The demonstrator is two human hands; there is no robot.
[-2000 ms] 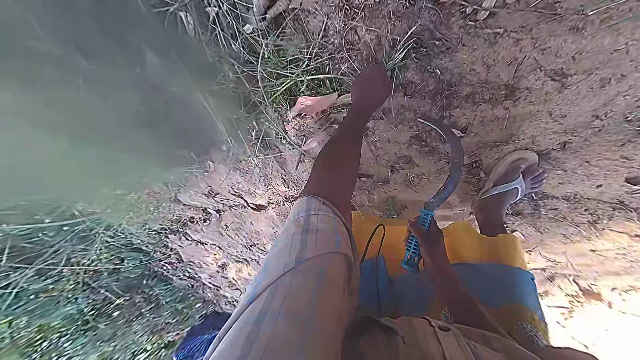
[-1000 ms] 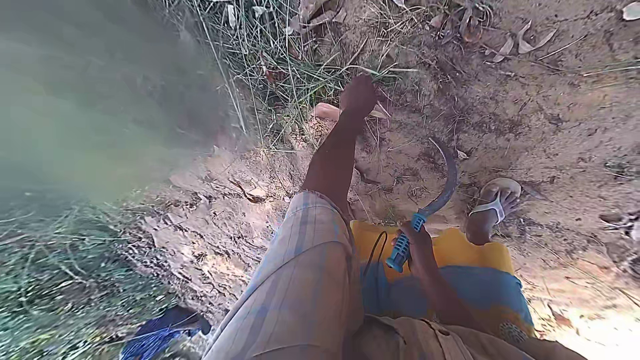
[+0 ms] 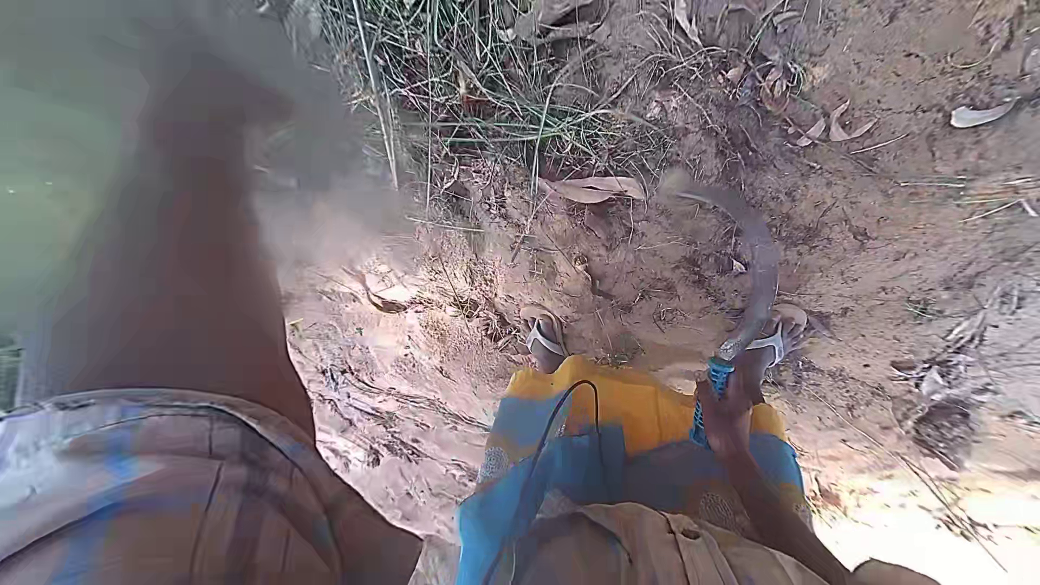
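My right hand (image 3: pixel 725 414) is closed around the blue ribbed handle of a sickle (image 3: pixel 762 272), low and right of centre. The sickle's curved metal blade points away from me, its tip bending left over the bare soil. My left arm is raised large and close at the left side. The left hand (image 3: pixel 207 93) at its far end is badly blurred, so its fingers and anything in them cannot be made out. Green and dry grass (image 3: pixel 520 106) grows to the right of that hand. A dry curled leaf (image 3: pixel 597 189) lies below the grass.
My sandalled feet, left (image 3: pixel 544 337) and right (image 3: pixel 776 341), stand on sandy soil (image 3: pixel 877 244) beyond a yellow and blue cloth (image 3: pixel 634 406). A dark cord (image 3: pixel 597 398) loops over the cloth. Dry leaves and twigs (image 3: pixel 946 398) lie at right. A blurred greenish area (image 3: pixel 57 162) fills the upper left.
My left hand has left the grass at upper centre and swung to the far left, close to the camera. The sickle stays in my right hand.
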